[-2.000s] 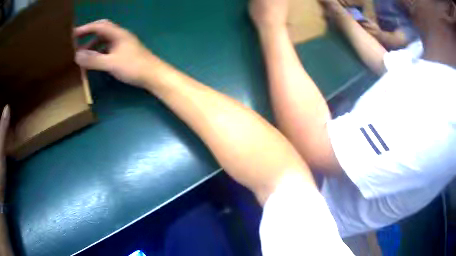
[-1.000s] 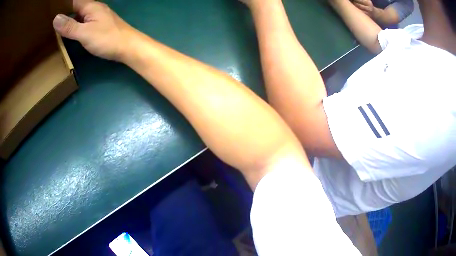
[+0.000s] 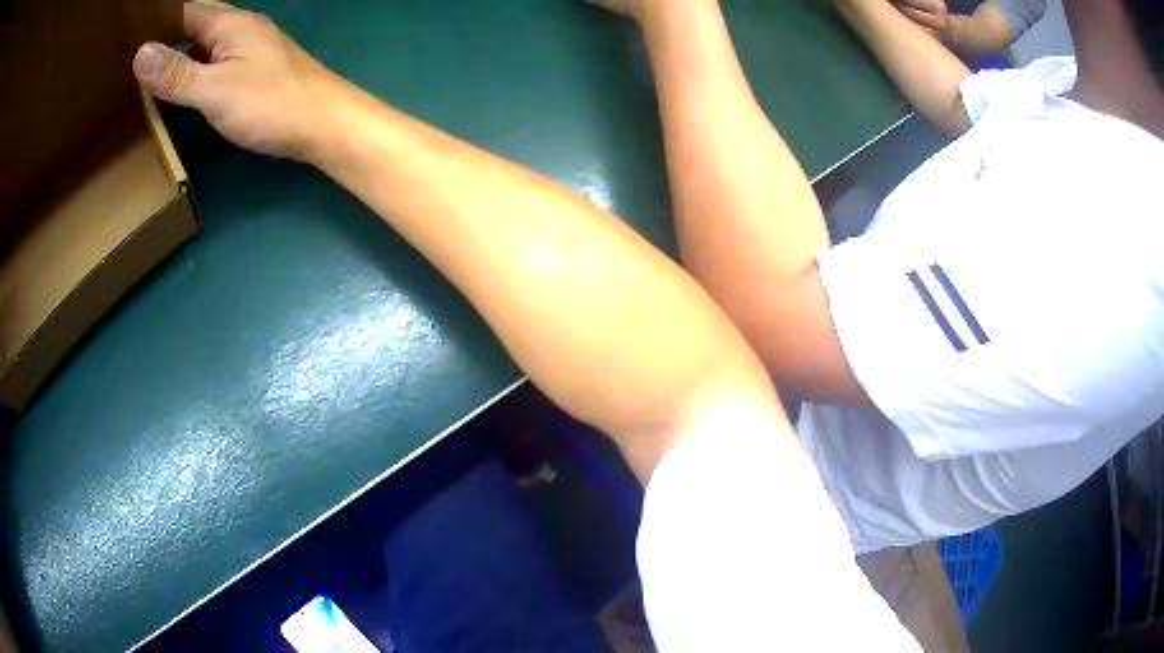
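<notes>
A brown cardboard mailer box (image 3: 102, 262) stands open at the upper left, cut off by the left edge. Its low front wall and right side wall show, and its dark raised lid (image 3: 64, 77) stands behind. My right hand (image 3: 236, 83) is at the box's upper right corner, with the thumb on the near side of the raised cardboard edge and the fingers partly behind it, gripping it. My left hand is out of the picture.
The glossy green table (image 3: 383, 281) has a pale-trimmed edge. A co-worker in a white shirt (image 3: 1008, 306) sits close on the right, one forearm (image 3: 734, 179) over the table. Another person's hand (image 3: 925, 15) shows at the top right. A bright phone-like rectangle (image 3: 326, 628) is below the table edge.
The box and my right hand now appear higher and further left than two seconds ago. The fingers at the left edge have gone out of view. Little differs from one second ago.
</notes>
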